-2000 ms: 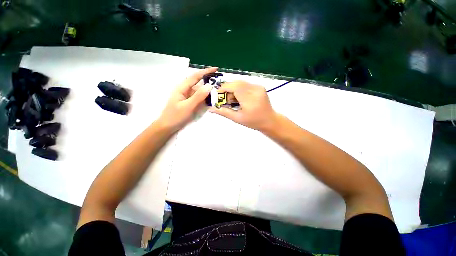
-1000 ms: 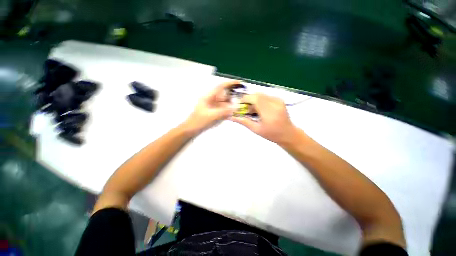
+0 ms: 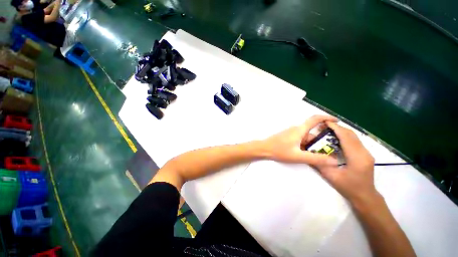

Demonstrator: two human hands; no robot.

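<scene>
My left hand (image 3: 299,143) and my right hand (image 3: 351,160) together hold a circuit board (image 3: 326,149) with a yellow block and a black adapter housing (image 3: 319,135) above the white sheet. The fingers hide part of both, so I cannot tell how far the board sits inside the housing. A thin black cord (image 3: 394,164) runs right from under my right hand. Two black housings (image 3: 223,103) lie side by side on the sheet. A pile of black housings (image 3: 163,73) lies at the sheet's far left end.
The white sheet (image 3: 271,120) borders the green conveyor belt (image 3: 351,55), which carries a board-and-cable unit (image 3: 238,44). At upper left a person (image 3: 42,22) sits near a blue stool (image 3: 79,56). Boxes and coloured bins (image 3: 32,188) stand along the left, beyond yellow floor lines.
The view has swung left, so the sheet and housings appear further right and tilted. The person and floor bins have come into view. Both hands still hold the parts, with the right hand's grip shifted.
</scene>
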